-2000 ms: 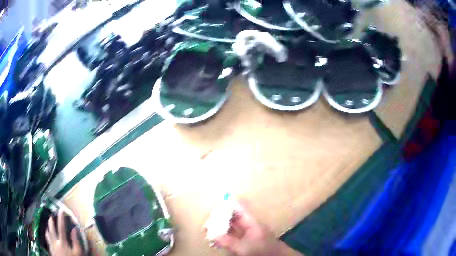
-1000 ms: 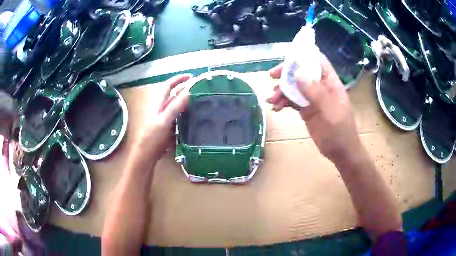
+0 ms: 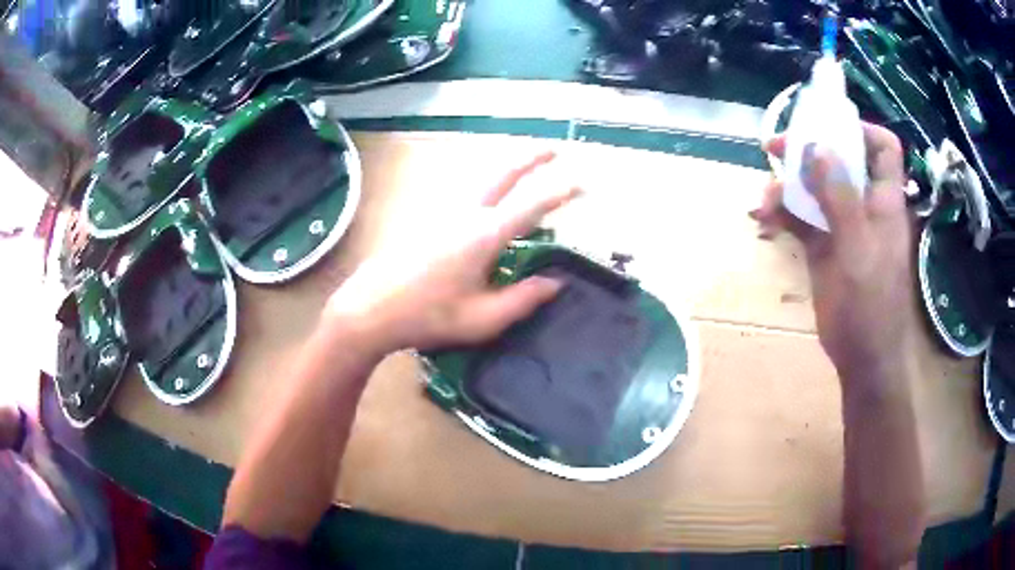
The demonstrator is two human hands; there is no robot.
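A green car body shell [image 3: 657,356] with a pale rim and a dark recess lies on the cardboard in front of me, its rounded end toward the lower right. My left hand [image 3: 467,278] is over the shell's upper left end, fingers spread, the thumb over the edge of the recess. It does not close round the shell. My right hand [image 3: 846,212] holds a white glue bottle [image 3: 826,145] upright, blue tip up, above the cardboard right of the shell.
Several green shells [image 3: 278,189] lie at the left, and more shells [image 3: 959,278] crowd the right edge with an off-white cloth [image 3: 955,184] on them. Black parts [image 3: 690,45] are heaped beyond the cardboard [image 3: 746,468]. A purple sleeve [image 3: 45,501] shows at the lower left.
The shell has turned, so its rounded end points lower right instead of away from me. My left hand has moved onto its upper left end. My right hand and bottle have shifted in the view.
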